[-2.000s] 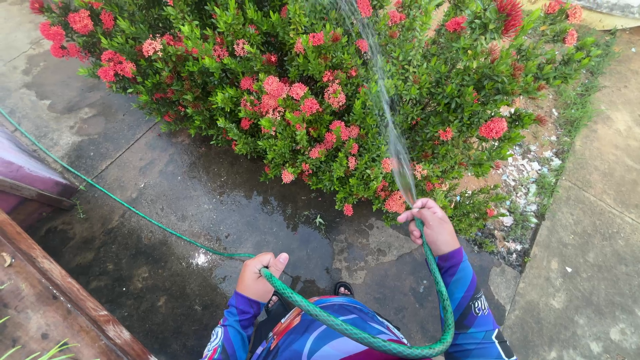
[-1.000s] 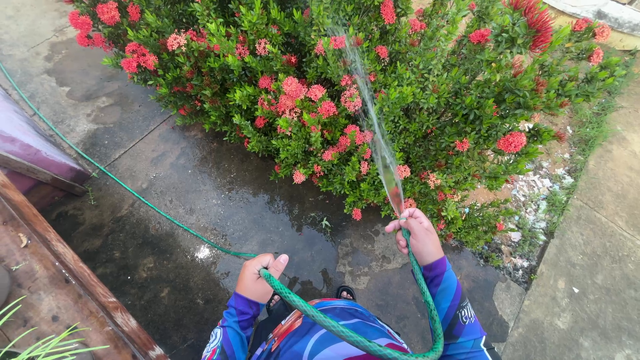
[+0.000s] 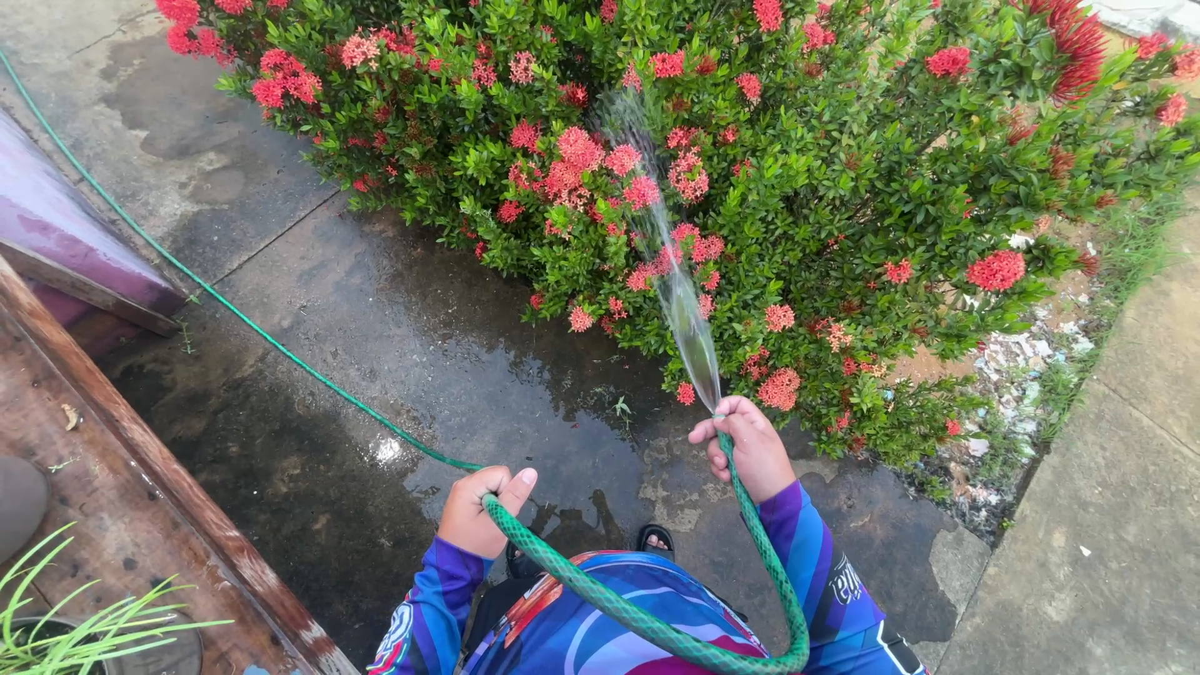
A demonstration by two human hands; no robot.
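My right hand [image 3: 753, 450] grips the end of a green garden hose [image 3: 647, 626], with its thumb and fingers at the opening. A fanned stream of water [image 3: 692, 337] leaves the hose and lands on a bush [image 3: 797, 216] with clusters of red and pink flowers. Lower left of it, my left hand [image 3: 482, 513] is closed around another part of the hose, thumb up. Between the two hands the hose hangs in a loop in front of my body. From my left hand the rest of the hose runs back across the concrete to the upper left.
Wet concrete [image 3: 309, 450] with puddles lies below and left of the bush. At the left are a wooden ledge [image 3: 141, 506], a purple wall [image 3: 75, 225] and a potted plant [image 3: 94, 619] with long leaves. A concrete path [image 3: 1097, 544] and scattered debris [image 3: 1017, 375] are at the right.
The water stream has swung left across the bush and now lands lower on the flowers. Both hands keep their hold on the hose. The view has shifted somewhat.
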